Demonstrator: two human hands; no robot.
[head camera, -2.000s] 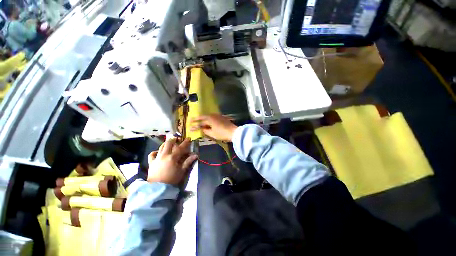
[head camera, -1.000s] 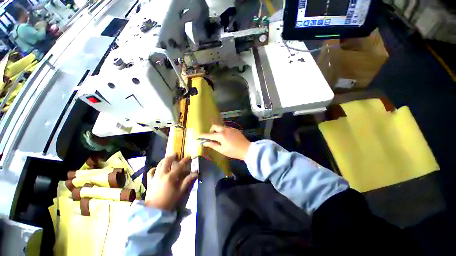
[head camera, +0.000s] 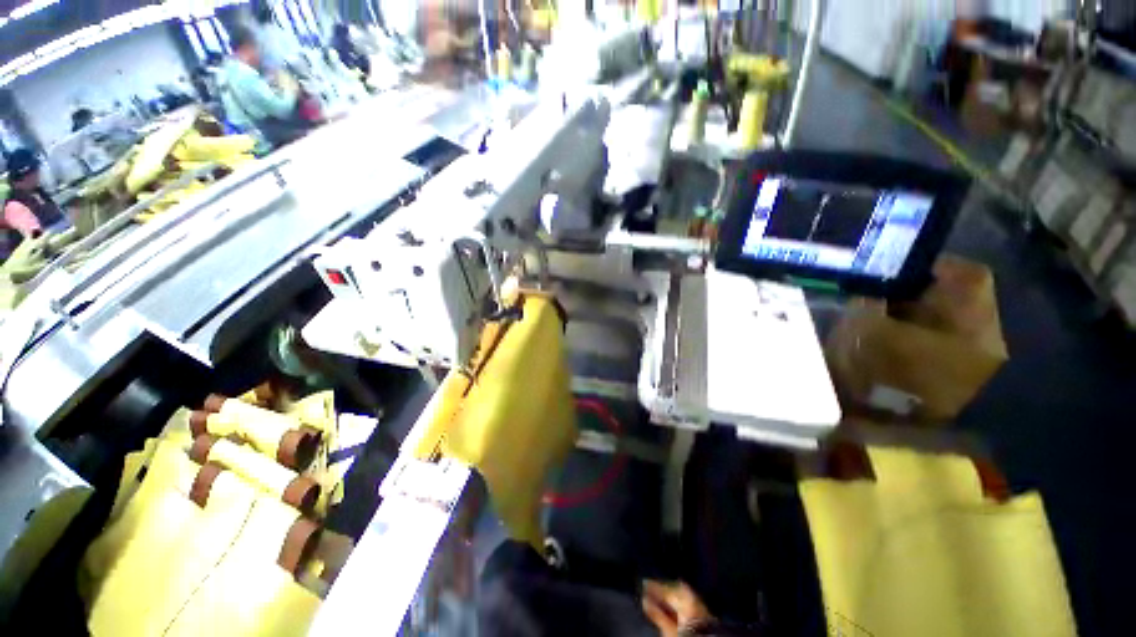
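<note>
The yellow workpiece (head camera: 517, 404) lies over the narrow white arm bed (head camera: 399, 548), below the white sewing machine head (head camera: 430, 280). Its brown-edged seam runs along the top and its right side hangs down free. My right hand (head camera: 674, 606) is small and partly cut off at the bottom edge, over my dark-clothed lap, away from the workpiece. Its fingers look curled, but I cannot tell whether it holds anything. My left hand is not in view.
Yellow pieces with brown rolled ends (head camera: 255, 467) lie at the left. A flat yellow pile (head camera: 941, 541) is at the right, a cardboard box (head camera: 928, 342) behind it. The touchscreen (head camera: 835, 230) stands right of the machine. A red loop hangs beneath. People are at the far left.
Both hands have left the workpiece; the right is now low at the bottom edge and the left is out of view. The view has tilted up, and the workpiece hangs further down on the right.
</note>
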